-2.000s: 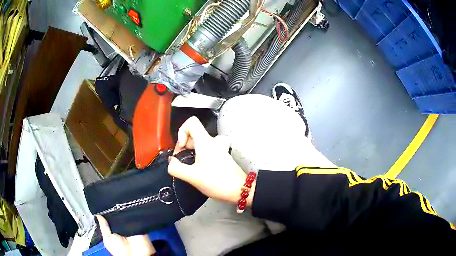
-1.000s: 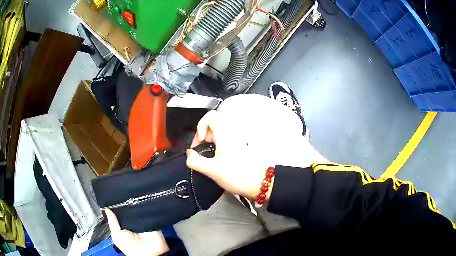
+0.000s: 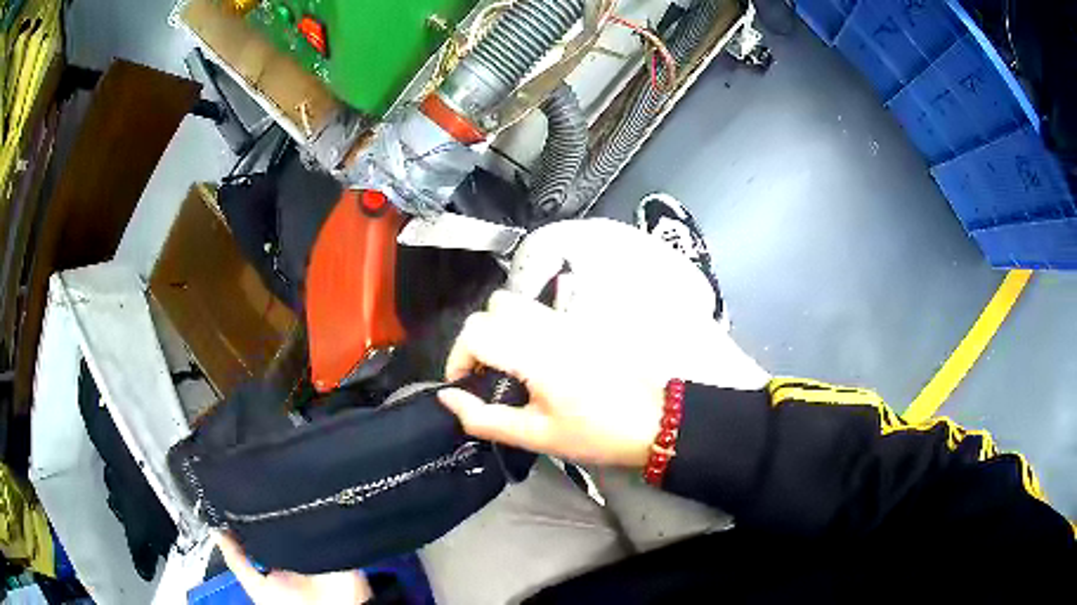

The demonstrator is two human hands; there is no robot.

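Observation:
A black fabric bag piece point(image 3: 354, 485) lies over my lap, with a silvery zipper line running along it. My right hand point(image 3: 537, 384), with a red bead bracelet, pinches its right end between thumb and fingers. My left hand point(image 3: 289, 581) holds its lower left end from below; most of its fingers are hidden under the fabric. The orange-red nozzle head point(image 3: 354, 290) is just beyond the piece, beside my knee. The zipper's ring cannot be made out.
The green machine box point(image 3: 366, 47) with a grey corrugated hose point(image 3: 520, 59) stands ahead. Brown carton point(image 3: 219, 296) and white bin point(image 3: 112, 355) are at left, with dark fabric nearby. Blue crates point(image 3: 945, 118) stand at the upper right by a yellow floor line point(image 3: 968, 349).
The bag piece has turned in my hands, so the zipper sits lower and a stitched left end shows. The ring has gone from sight. My right hand has moved slightly right.

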